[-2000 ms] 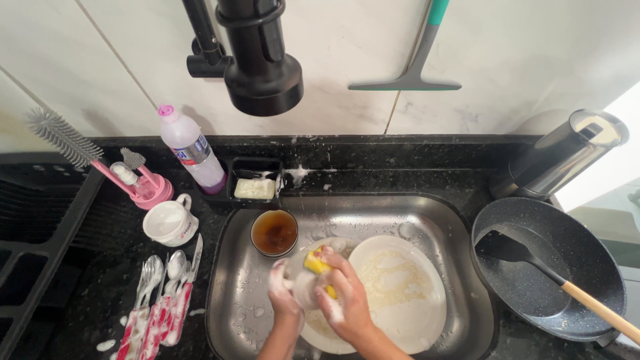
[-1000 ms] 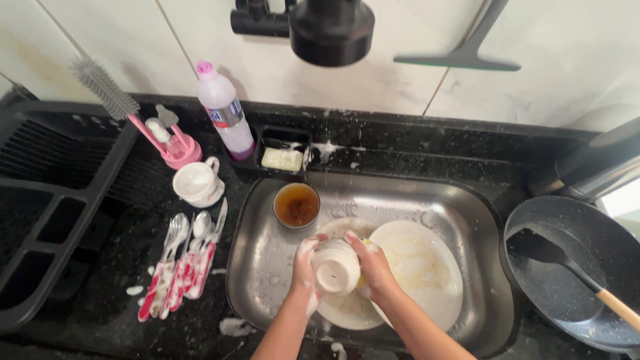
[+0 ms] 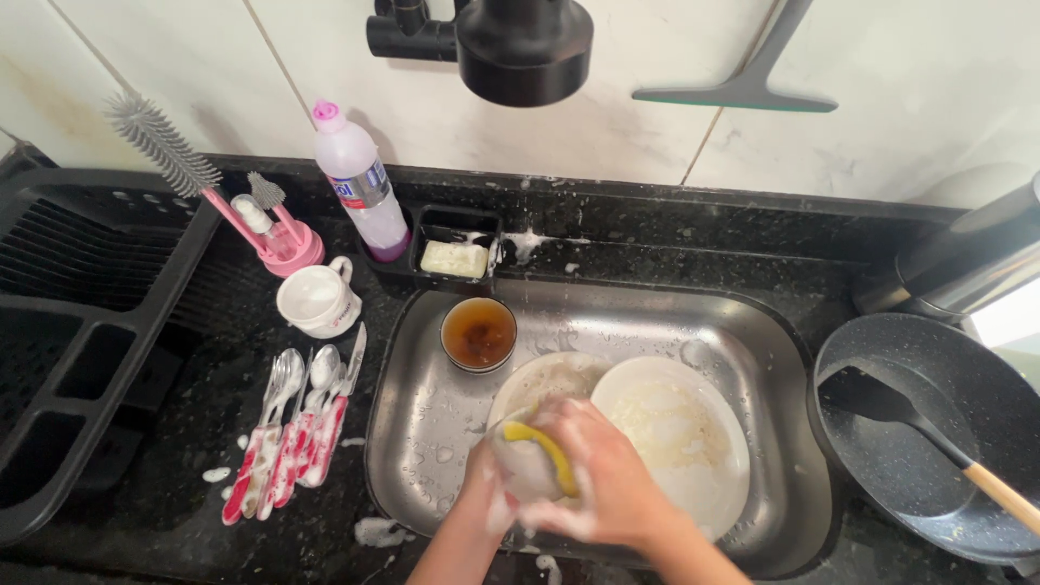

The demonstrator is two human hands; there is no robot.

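Observation:
Over the steel sink (image 3: pixel 439 422), my left hand (image 3: pixel 490 486) holds a small white cup (image 3: pixel 524 470), soapy and partly hidden by my fingers. My right hand (image 3: pixel 589 467) presses a yellow sponge (image 3: pixel 546 447) against the cup. Below lie two white plates: one (image 3: pixel 674 439) with food residue on the right, the other (image 3: pixel 561 374) partly under it and behind my hands. A bowl of brown liquid (image 3: pixel 478 333) stands at the sink's back left.
Soapy red-handled cutlery (image 3: pixel 284 455) and a white mug (image 3: pixel 317 301) lie left of the sink, beside a black dish rack (image 3: pixel 122 341). Behind stand a detergent bottle (image 3: pixel 357 179), bar soap (image 3: pixel 455 258) and pink brush holder (image 3: pixel 292 252). A black faucet (image 3: pixel 524 57) hangs above; a pan (image 3: pixel 894 471) with spatula (image 3: pixel 877 398) sits right.
One second ago the cup's base faced up between both hands; now the yellow sponge shows against it under my right hand. The cutlery, mug and bowl have stayed put.

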